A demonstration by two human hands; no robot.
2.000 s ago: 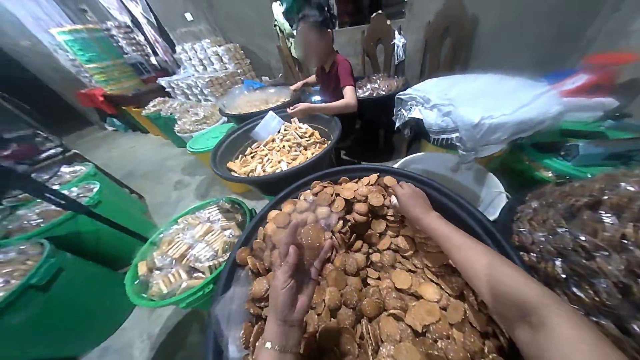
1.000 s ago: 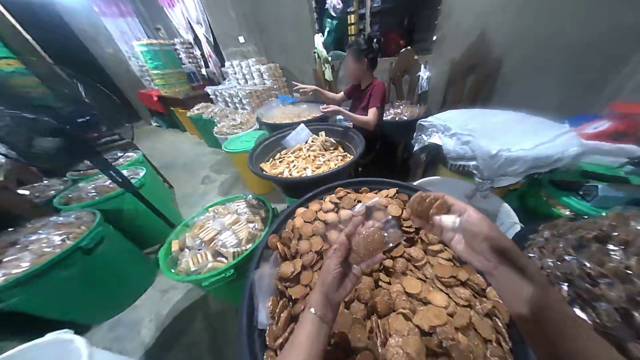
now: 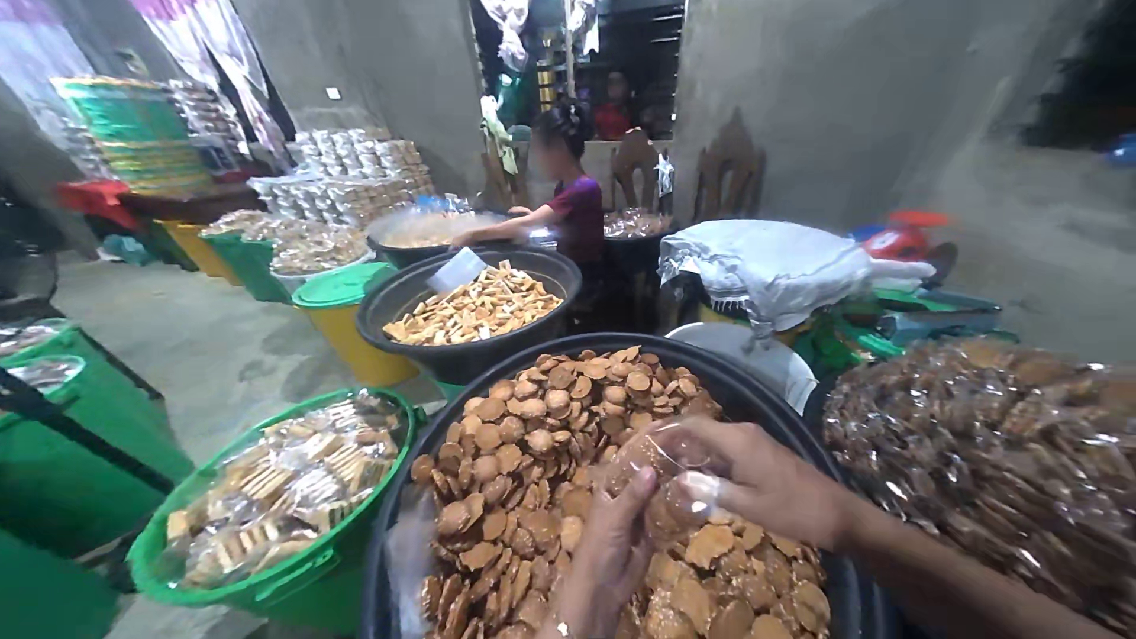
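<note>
A large black tub [image 3: 413, 484] full of round brown cookies [image 3: 510, 461] stands right in front of me. Over its middle, my left hand [image 3: 612, 541] holds a clear plastic bag [image 3: 652, 461] with brown cookies inside, thumb against its side. My right hand [image 3: 754, 479] is at the bag's upper right part, fingers bent around the plastic; a white covering shows on one finger. Which fingers pinch the film is blurred. Another clear plastic piece [image 3: 410, 559] lies over the tub's left rim.
Left stands a green tub [image 3: 151, 541] of packed biscuits; beyond mine, a black tub [image 3: 377, 328] of stick-shaped snacks. A person [image 3: 577, 209] works at a farther tub. Bagged brown cookies [image 3: 985, 461] pile up at right, near a white cloth sack [image 3: 763, 262] and white bucket [image 3: 754, 355].
Two seconds ago my right hand was in the cookies at the tub's far side; one second ago it held cookies beside the bag. Now it is on the bag. The other person's arms have lowered.
</note>
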